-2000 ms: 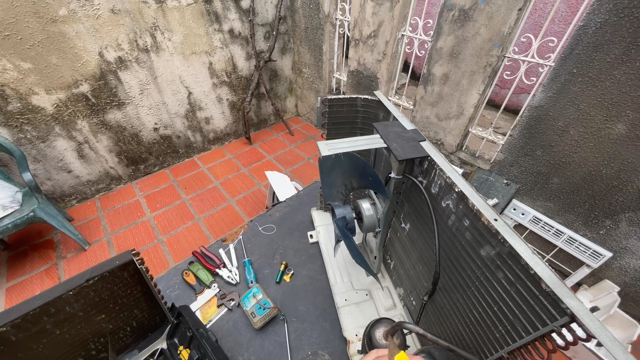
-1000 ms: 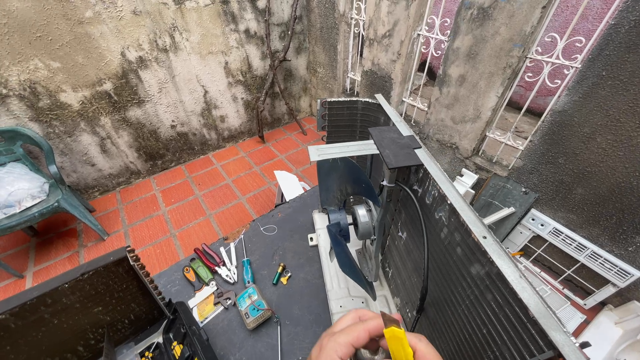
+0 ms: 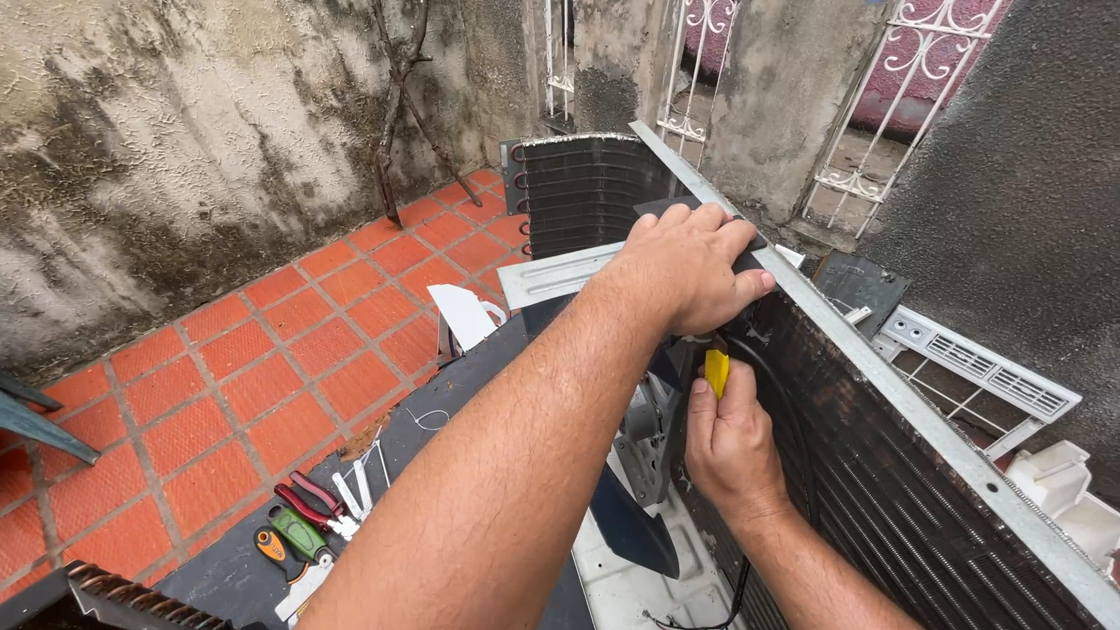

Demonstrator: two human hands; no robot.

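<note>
My left hand (image 3: 691, 262) rests on the black plate (image 3: 656, 206) atop the metal bracket, fingers curled over its edge. Below it, my right hand (image 3: 735, 437) is closed around a yellow-handled tool (image 3: 717, 372), probably a utility knife, near the black cable (image 3: 787, 402). The tool's tip is hard to make out under the left hand. Behind the hands stands the air conditioner's finned coil (image 3: 884, 455) with a galvanized metal strip (image 3: 840, 332) along its top. A dark blue fan blade (image 3: 634, 525) and part of the fan motor (image 3: 643, 416) show between my forearms.
Pliers with red handles (image 3: 306, 499), a green-handled tool (image 3: 297, 532) and a cable tie (image 3: 429, 420) lie on the dark work surface (image 3: 219, 560). A white plastic grille (image 3: 980, 359) leans at the right. A green chair leg (image 3: 48, 424) stands at far left.
My left hand has come onto the black plate. My right hand, with the yellow tool, is now beside the cable under that plate. The view has moved closer to the coil.
</note>
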